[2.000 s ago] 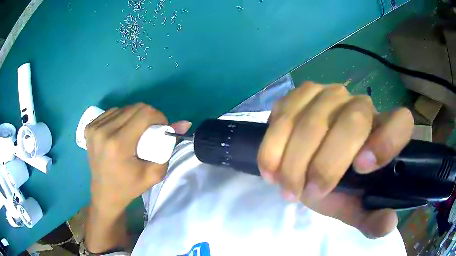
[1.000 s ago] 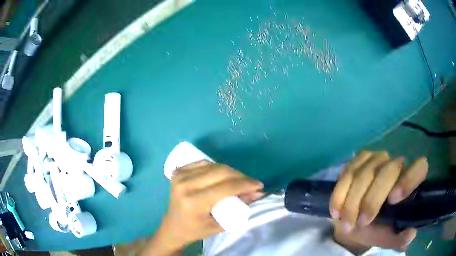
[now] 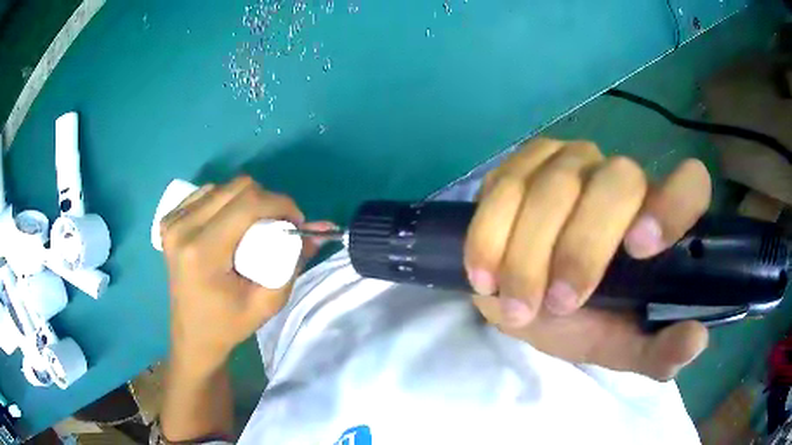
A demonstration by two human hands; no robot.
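My left hand (image 3: 227, 235) is closed around a white handheld unit (image 3: 267, 254). The unit's rounded end faces right, and its wider part shows past the hand on the left. My right hand (image 3: 582, 235) is wrapped around a black electric screwdriver (image 3: 412, 243), held nearly level with its lever at the lower side. The thin screwdriver bit (image 3: 321, 232) reaches the upper part of the unit's rounded end. The view does not show whether a screw is at the bit's tip.
White fan units (image 3: 80, 242) are piled at the left on the green bench top (image 3: 391, 87). Small screws (image 3: 252, 74) lie scattered at the upper left. A black cord (image 3: 686, 122) runs beyond the bench edge at right, near brown cardboard boxes (image 3: 747, 104).
Against one second ago, the view has swung, and the bench pile and screws sit further left. The hands and screwdriver show larger, and the bit is now at the unit's end.
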